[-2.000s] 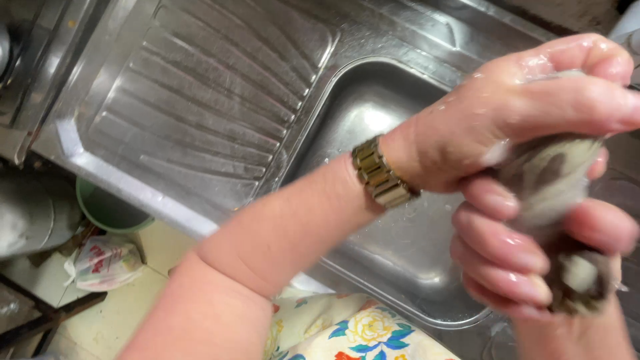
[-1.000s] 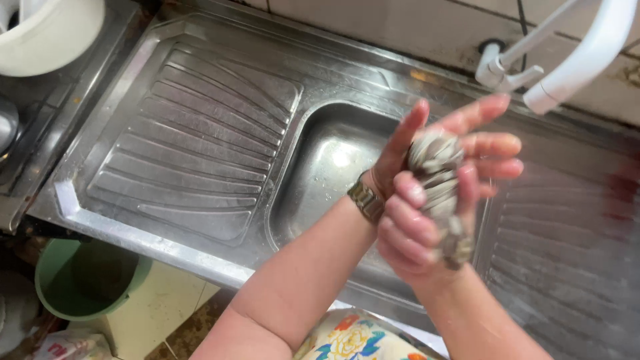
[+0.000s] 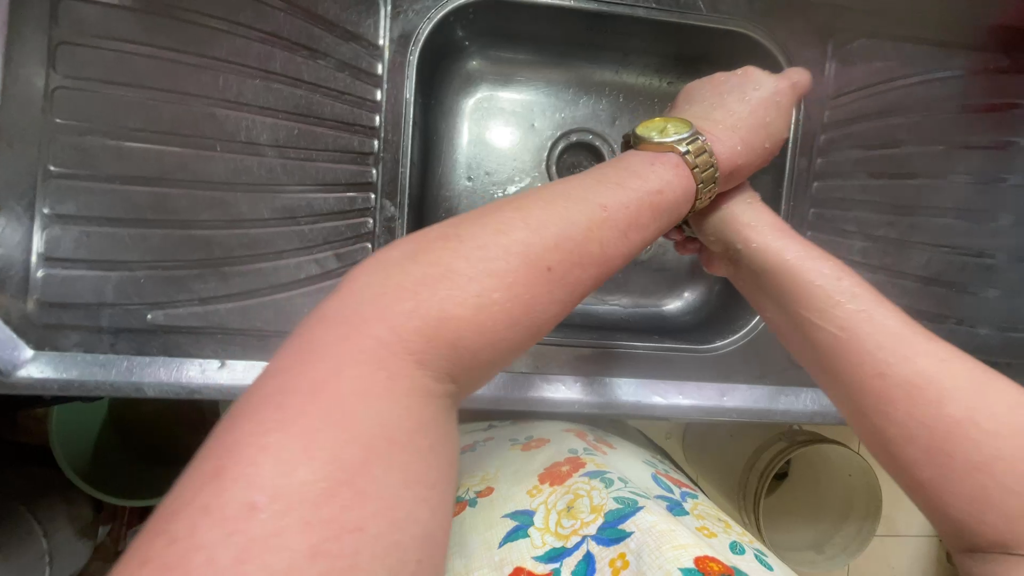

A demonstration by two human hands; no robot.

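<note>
My left hand (image 3: 740, 120), wet with drops, is over the right side of the stainless steel sink basin (image 3: 520, 264), its back up and its fingers curled out of sight. A gold-coloured wristwatch (image 3: 668, 132) with a metal band is on that wrist. My right hand (image 3: 716, 240) lies under and against the left wrist, mostly hidden, with a few bent fingertips showing. Whether either hand holds something is hidden. The drain (image 3: 580, 156) shows to the left of the hands, and water drops cling to the basin wall.
Ribbed steel drainboards flank the basin, one on the left (image 3: 208, 192) and one on the right (image 3: 904, 184). The raised front edge (image 3: 640, 396) runs above my floral garment (image 3: 576, 504). Below stand a green bucket (image 3: 88, 448) and a pale bucket (image 3: 832, 496).
The blurred grey-and-white thing seen between my hands is out of sight. My left hand has turned back up, and my right hand has gone beneath the left wrist. The view has shifted closer over the basin.
</note>
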